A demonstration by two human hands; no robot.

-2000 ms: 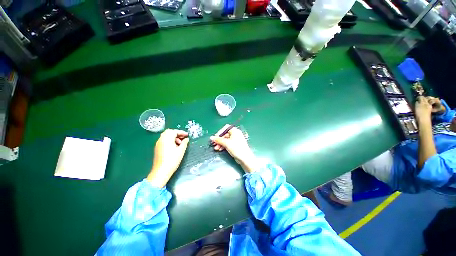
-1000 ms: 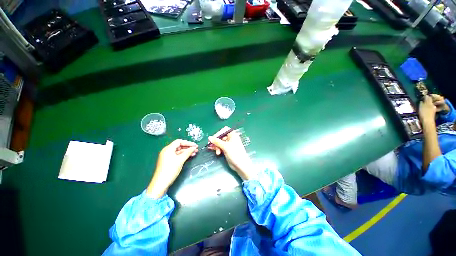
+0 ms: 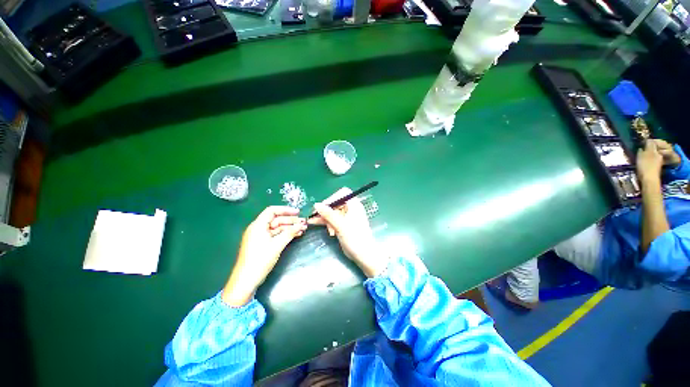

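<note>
My right hand (image 3: 346,225) holds dark tweezers (image 3: 354,194), their rear end pointing up and right and their tip at my left fingertips. My left hand (image 3: 266,236) has its fingers pinched together at that tip; a tiny piece may be between them, too small to tell. A loose pile of tiny whitish fittings (image 3: 293,195) lies just beyond my hands. The left parts cup (image 3: 229,184) holds greyish-white bits, and the right parts cup (image 3: 340,157) holds whiter bits. A strip with a row of fine marks (image 3: 370,206) lies flat beside my right hand.
A white pad (image 3: 125,242) lies at far left. A plastic-wrapped post (image 3: 461,72) stands beyond the cups. Black trays (image 3: 189,26) line the back. At right, a co-worker's hands (image 3: 652,160) work beside a long tray of units (image 3: 598,125) and a blue dish (image 3: 628,98).
My left hand has come right, its fingertips now meeting the tweezers' tip. The tweezers have tilted and show more of their length. The strip beside my right hand is more exposed than two seconds ago.
</note>
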